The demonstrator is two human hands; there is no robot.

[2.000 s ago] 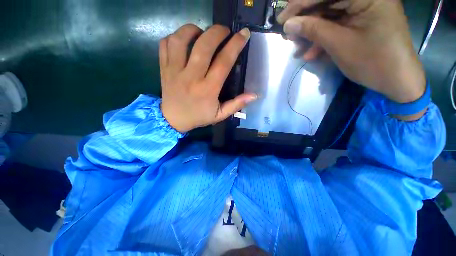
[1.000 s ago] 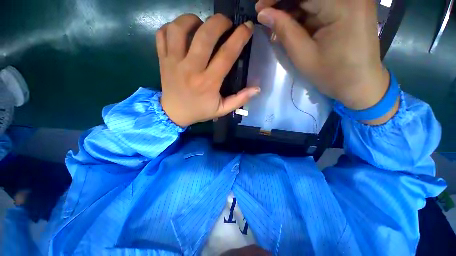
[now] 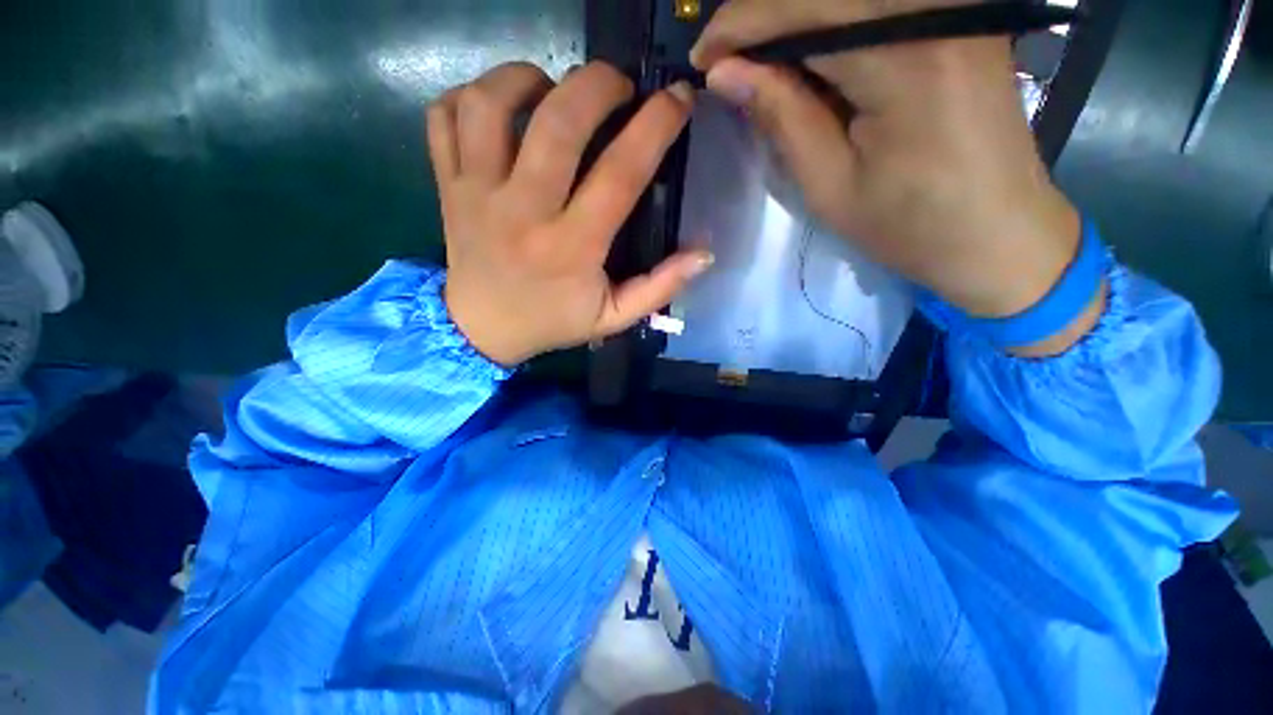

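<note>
The black device housing [image 3: 627,366] lies in front of me, with a silver plate [image 3: 747,266] inside it. A thin dark wire [image 3: 806,279] curves over the plate. A white tab [image 3: 669,324] sits at the plate's left edge and a gold-orange contact [image 3: 732,377] at its near edge. My left hand [image 3: 552,210] rests on the housing's left frame, fingers spread, thumb over the plate, holding nothing. My right hand [image 3: 894,154] grips a slim black stick tool [image 3: 907,28] at the frame's upper left. The tool's tip is hidden by my fingers.
The glossy dark-green mat [image 3: 251,182] lies under the device. A slim silver tool [image 3: 1219,77] lies at the upper right. Part of a round white fan [image 3: 39,263] shows at the left edge. A blue strap [image 3: 1054,296] circles my right wrist.
My right hand has moved left from the board area to the frame's upper left, near my left fingertips. The black tool now shows more fully. My left hand has barely moved.
</note>
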